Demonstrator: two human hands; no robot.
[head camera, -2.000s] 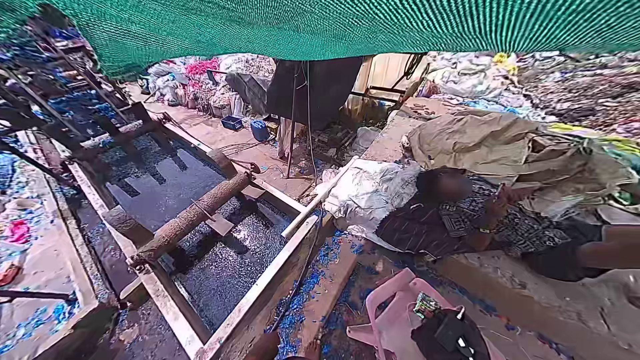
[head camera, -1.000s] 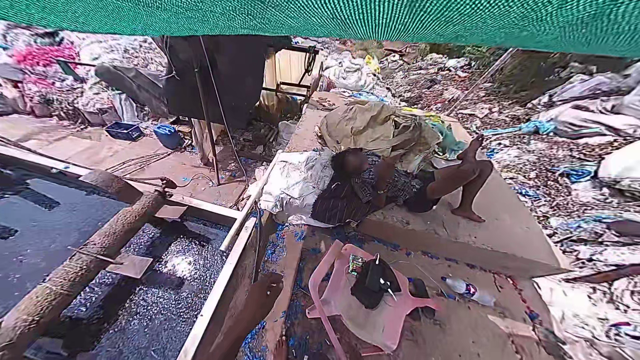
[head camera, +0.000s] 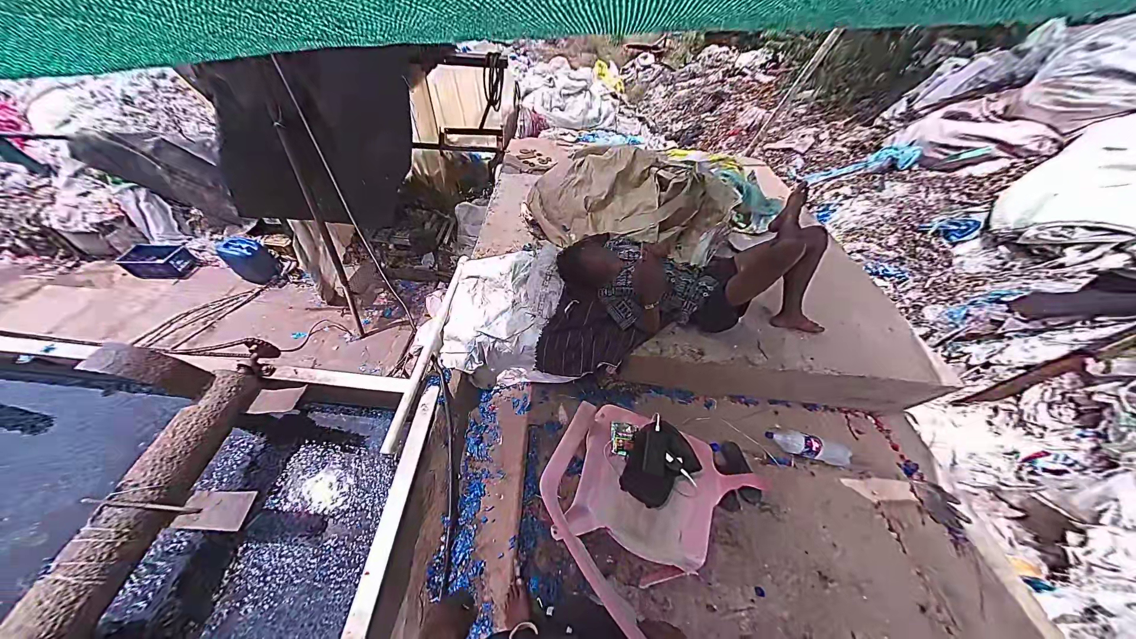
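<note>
Dark, blurred parts of my own body (head camera: 451, 614) show at the bottom edge, beside scattered blue plastic flakes (head camera: 475, 497). My left hand and my right hand cannot be told apart there, nor whether they hold anything. Just right of them stands a pink plastic chair (head camera: 639, 524), with a black cloth or bag (head camera: 652, 470) and a small printed packet (head camera: 623, 437) on its seat. Left of the flakes runs a pale rail (head camera: 390, 524) along a tank of dark water (head camera: 302, 532) with floating flakes. A rusty roller shaft (head camera: 151, 488) with a flat paddle (head camera: 216, 511) spans the tank.
Another person (head camera: 683, 284) lies on a raised concrete slab (head camera: 852, 328), near white sacks (head camera: 501, 311) and a tan tarp (head camera: 630, 191). A plastic bottle (head camera: 809, 446) lies right of the chair. Blue containers (head camera: 248, 259) stand beyond the tank. Green netting (head camera: 532, 22) hangs overhead; waste heaps (head camera: 887, 222) lie right.
The view has swung right since the earliest frame. A dark hand and forearm, seen left of the chair one second ago, no longer reach up there; only dark parts show at the bottom edge.
</note>
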